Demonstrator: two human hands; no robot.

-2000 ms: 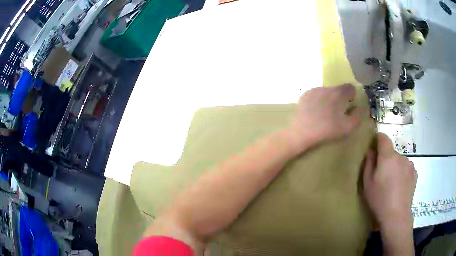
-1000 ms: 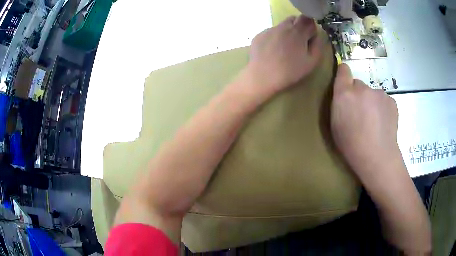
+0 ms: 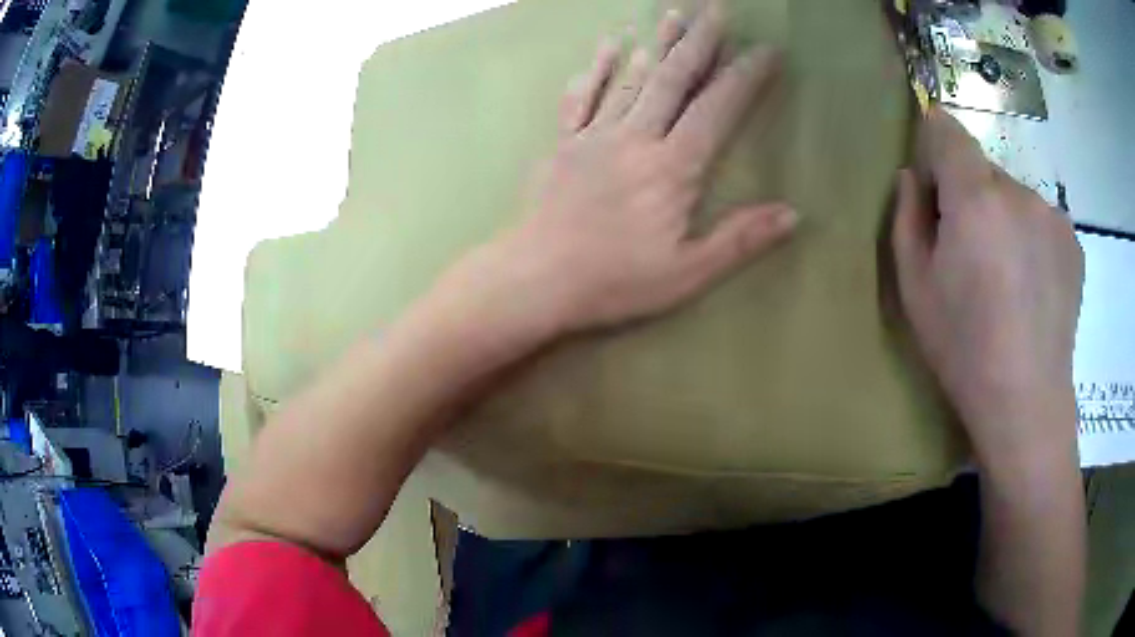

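Note:
A large khaki fabric panel (image 3: 747,386) lies over the white table, with a stepped notch at its left and a seam line near its lower edge. My left hand (image 3: 647,212) lies flat on the panel with fingers spread, somewhat blurred. My right hand (image 3: 983,249) pinches the panel's right edge just below the needle area. A small bit of yellow edging (image 3: 922,95) shows above my right fingertips. The shiny needle plate (image 3: 992,69) is at the upper right. The needle and presser foot are cut off or too blurred to make out.
The white table top (image 3: 280,137) shows left of the panel. A printed ruler strip (image 3: 1105,408) runs along the table at the right. More khaki fabric (image 3: 405,548) hangs at the lower left. Blue items (image 3: 118,560) and a cardboard box (image 3: 77,112) stand beyond, at the left.
My left hand has moved back from beside the needle and opened flat on the panel. My right hand still holds the edge. The view has shifted, and the panel's lower edge sits higher in the picture.

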